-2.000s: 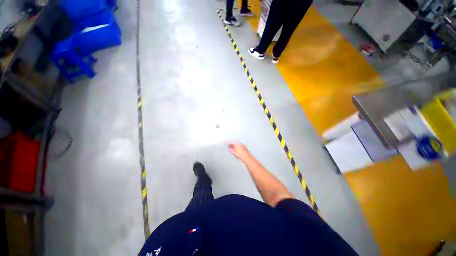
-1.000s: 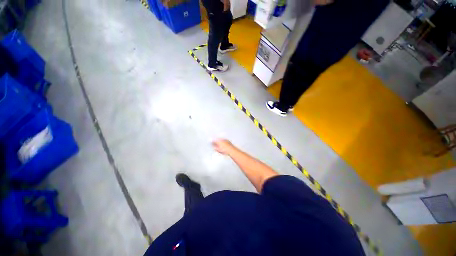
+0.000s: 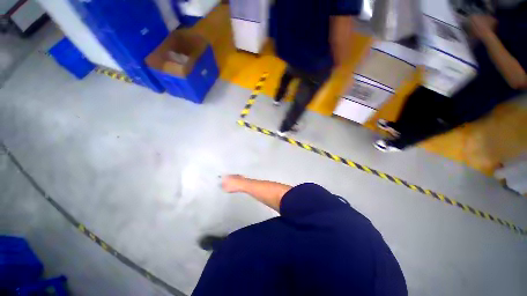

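My right hand (image 3: 233, 184) is small and blurred in the middle of the head view, held out over the grey floor. Its fingers look curled, and I cannot tell whether they hold anything; a tiny dark spot shows by the fingertips. My forearm is bare up to a dark blue sleeve. My left hand is not in view. A dark shoe (image 3: 211, 242) shows beside my body.
Yellow-black tape (image 3: 329, 155) crosses the floor. Beyond it stand one person (image 3: 303, 34) and another person (image 3: 503, 63) at the right, among white cartons (image 3: 367, 92). A blue bin holding a brown carton (image 3: 202, 75) stands at the top. Blue plastic items (image 3: 20, 263) lie lower left.
The view has turned right and moved forward along the floor. The people and cartons have shifted, and the blue bin with the carton shows more fully. My right arm now lies more level across the view.
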